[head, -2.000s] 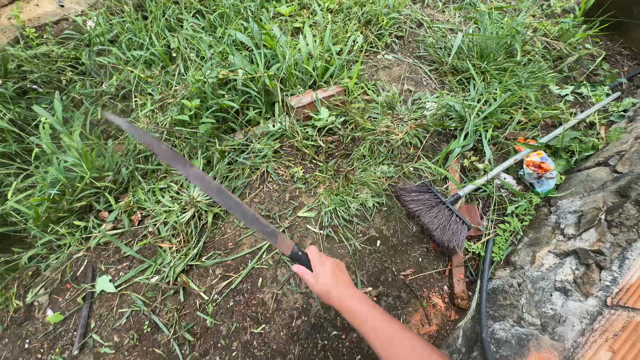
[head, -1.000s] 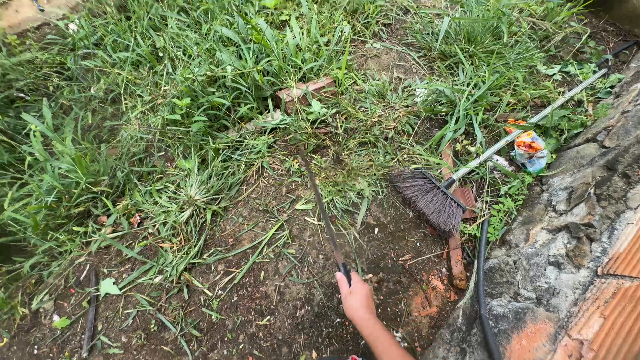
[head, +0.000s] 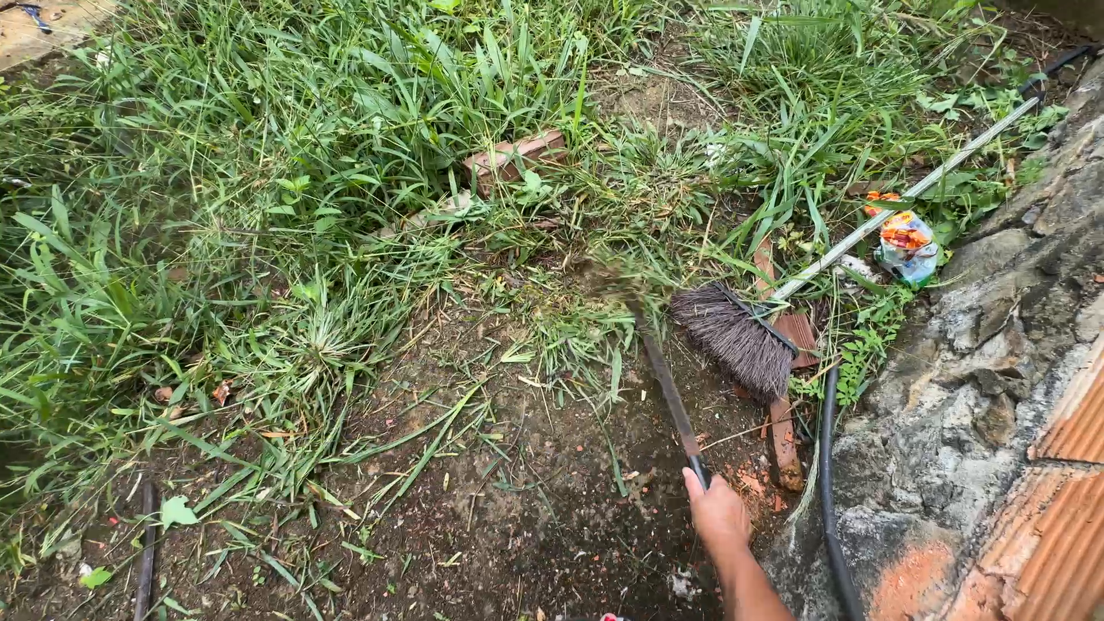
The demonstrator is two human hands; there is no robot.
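My right hand (head: 721,516), at the lower right of centre, is closed around the black handle of a machete (head: 668,388). The long dark blade points away from me, and its far end is blurred low among cut grass (head: 561,323) on bare soil. Just right of the blade lies a broom head with dark bristles (head: 737,336), its pale pole (head: 914,194) slanting up to the right. My left hand is out of view.
A stone wall base (head: 940,414) with hollow clay bricks (head: 1048,552) borders the right, a black hose (head: 828,500) beside it. A broken brick (head: 516,159) sits in the grass. A plastic wrapper (head: 907,246) touches the pole. A dark stick (head: 147,552) lies lower left.
The machete has swung from pointing up and left to low over the cut grass near the broom. My right hand has moved right and stays on the handle.
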